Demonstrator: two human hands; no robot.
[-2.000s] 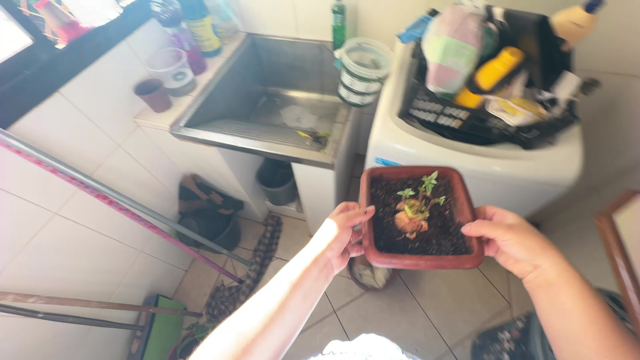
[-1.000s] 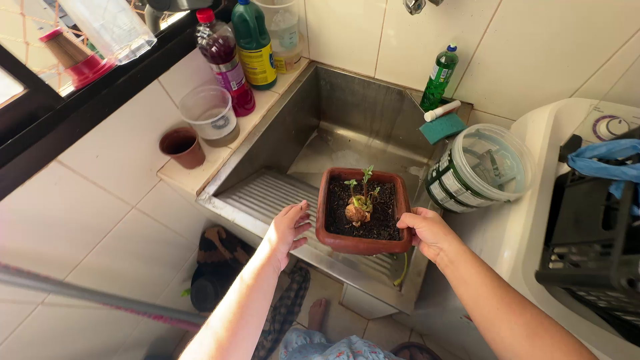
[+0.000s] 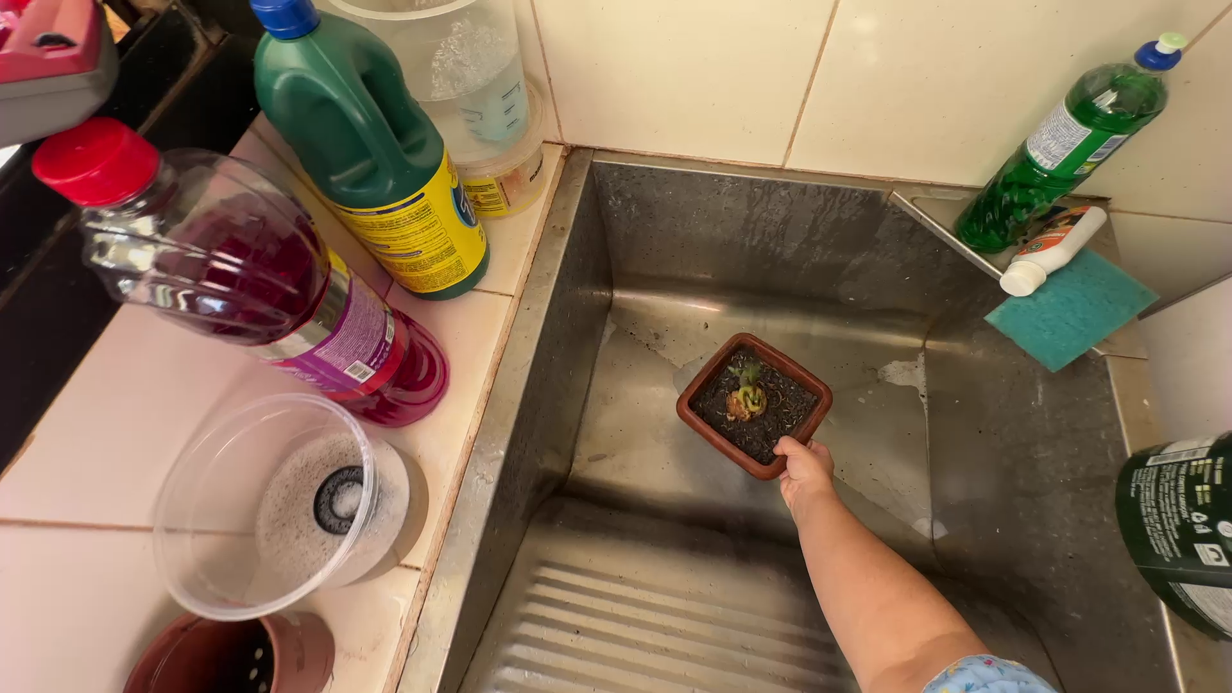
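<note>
My right hand [image 3: 807,470] grips the near right corner of a square brown plastic pot [image 3: 707,445], thumb over the rim. Dark soil fills the pot, and a bulb-like plant [image 3: 747,399] with short green shoots stands in its middle. The pot is down inside the stainless steel sink [image 3: 654,231], over the deep part of the basin beyond the ribbed slope; whether it touches the bottom cannot be told. My left hand is out of view.
Left ledge: a red-capped bottle of purple liquid [image 3: 241,260], a green jug [image 3: 371,144], a clear tub with suds [image 3: 289,505], a brown pot [image 3: 236,654]. Right corner: a green bottle [image 3: 1068,144], a small white bottle [image 3: 1054,250], a teal scouring pad [image 3: 1070,308]. A dark green container [image 3: 1179,529] stands at right.
The potted plant has gone from above the sink's ribbed part down into the deep basin. My left hand, beside the pot before, has left the view. The view has moved closer over the sink.
</note>
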